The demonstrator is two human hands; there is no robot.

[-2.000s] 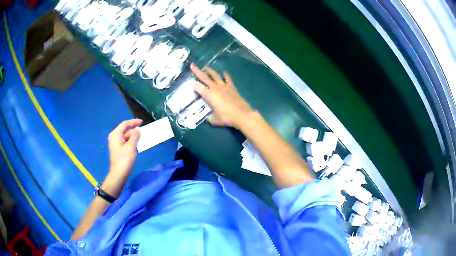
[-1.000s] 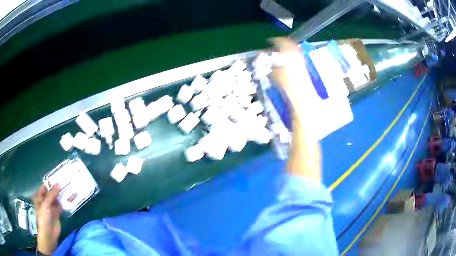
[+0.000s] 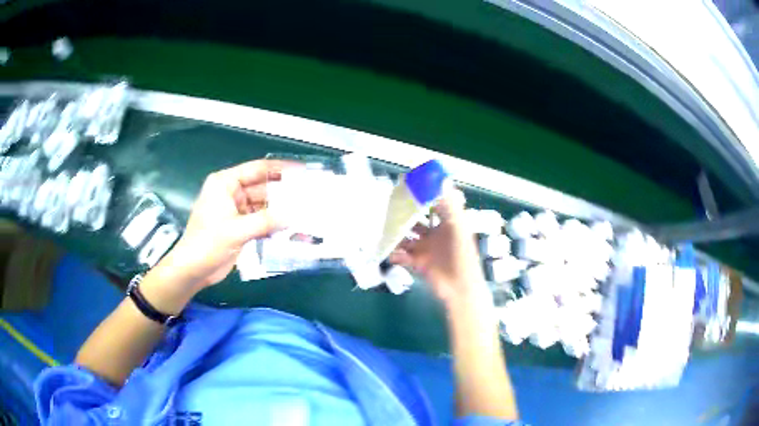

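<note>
My left hand (image 3: 218, 218) grips a white, clear-edged blister tray (image 3: 320, 204). Its contents are too bright and blurred to tell. My right hand (image 3: 441, 254) holds a retail box (image 3: 406, 206), white with a blue end, tilted at the tray's right end. I cannot tell whether the tray is inside the box. White leaflets (image 3: 254, 265) show below the tray, partly hidden by it and my left hand. Loose white wall chargers (image 3: 545, 266) lie to the right of my right hand.
Filled blister trays (image 3: 71, 195) stand in rows at the left, with another tray (image 3: 148, 229) nearer my left wrist. A clear holder with blue-and-white boxes (image 3: 645, 329) is at the right. A pale metal rail (image 3: 275, 125) separates the bench from the green conveyor (image 3: 349, 91).
The view has swung back left from the charger pile. My right hand has come back from the box holder with a box, and my left hand has brought the tray close to it.
</note>
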